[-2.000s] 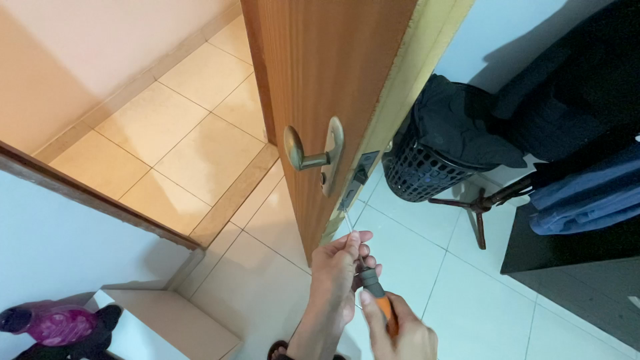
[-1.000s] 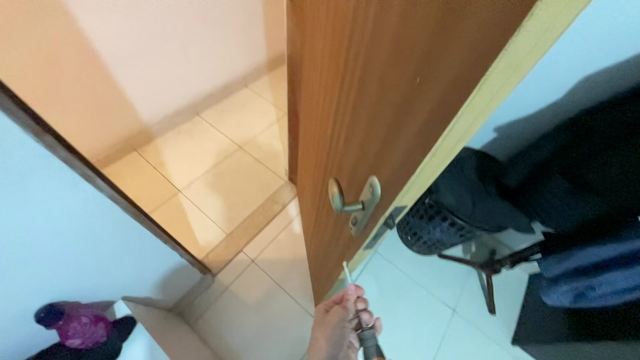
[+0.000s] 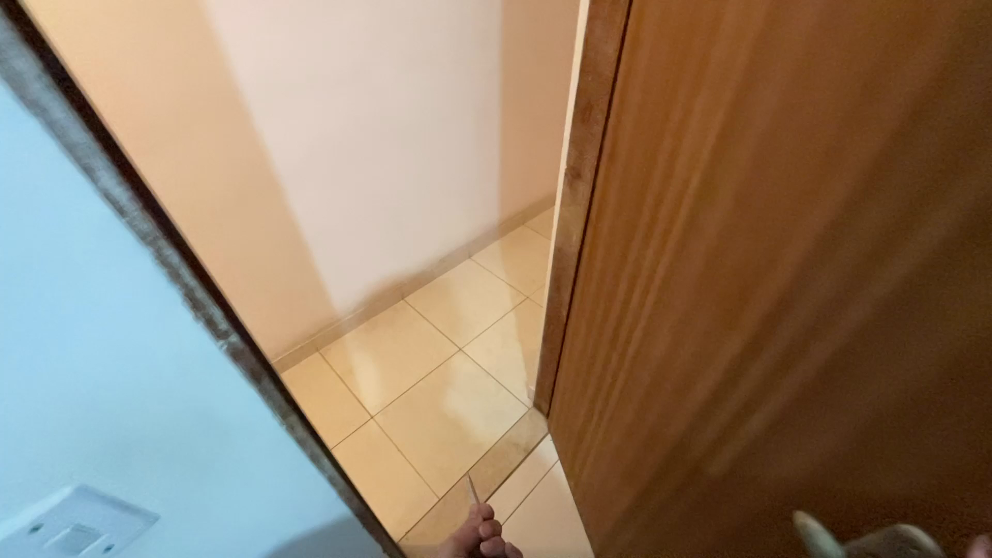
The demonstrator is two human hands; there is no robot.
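At the bottom edge, my left hand [image 3: 482, 533] is closed around a screwdriver, whose thin metal shaft [image 3: 472, 490] points up from the fingers; its handle is out of sight. The wooden door [image 3: 759, 256] stands ajar on the right, with a metal lever handle [image 3: 899, 540] at the lower edge, partly cut off. A small bit of skin, seemingly my right hand [image 3: 981, 545], shows in the bottom right corner beside the lever. What it holds or touches cannot be seen.
A dark door frame edge [image 3: 232, 341] runs diagonally along a pale blue wall with a white switch plate [image 3: 77, 523] low on the left. Beyond the threshold [image 3: 508, 457] lie a tiled floor [image 3: 442, 387] and a pale wall [image 3: 372, 155].
The view has swung left and up toward the doorway. Two seconds ago both hands were on the screwdriver by the door's edge; now my left hand is apart from the door.
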